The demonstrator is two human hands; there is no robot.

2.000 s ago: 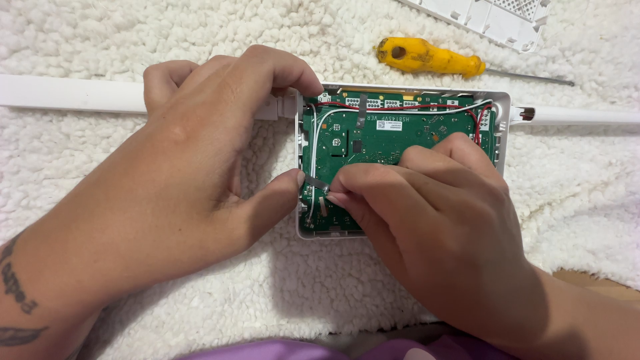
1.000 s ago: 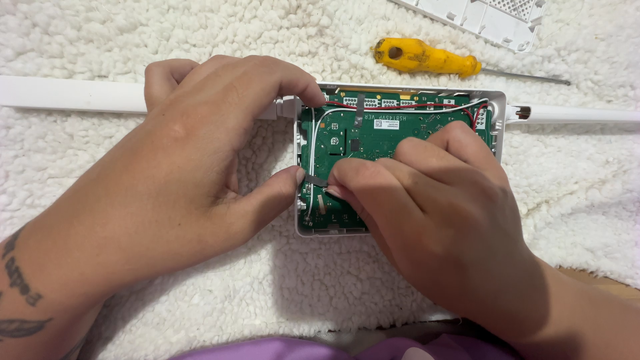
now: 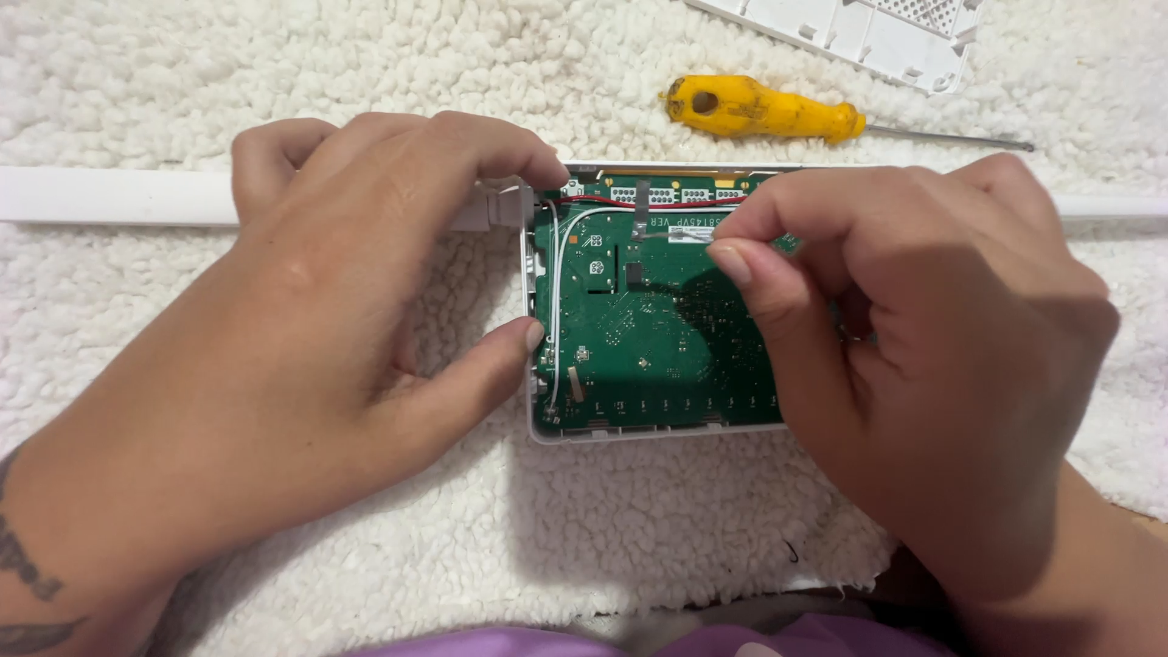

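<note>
A green circuit board (image 3: pixel 657 338) sits in a white plastic router housing (image 3: pixel 639 436), with red, white and dark antenna wires along its top and left edges. My left hand (image 3: pixel 365 274) braces the housing's left end, fingertips at the upper corner and thumb on the left wall. Between the thumb and index finger of my right hand (image 3: pixel 912 301) is the end of a thin strip of tape, above the board. A grey tape piece (image 3: pixel 641 205) lies across the wires near the top edge, close to the pinched strip. My right hand hides the board's right side.
A yellow-handled screwdriver (image 3: pixel 766 109) lies behind the housing. A white vented plastic cover (image 3: pixel 858 36) is at the top right. White antennas (image 3: pixel 109 196) stretch out left and right. Everything rests on a fluffy white blanket (image 3: pixel 584 511).
My right hand has moved up and right from the board's lower left, where a dark tape strip was held by the left thumb. The strip no longer shows at that spot. My left hand stays at the housing.
</note>
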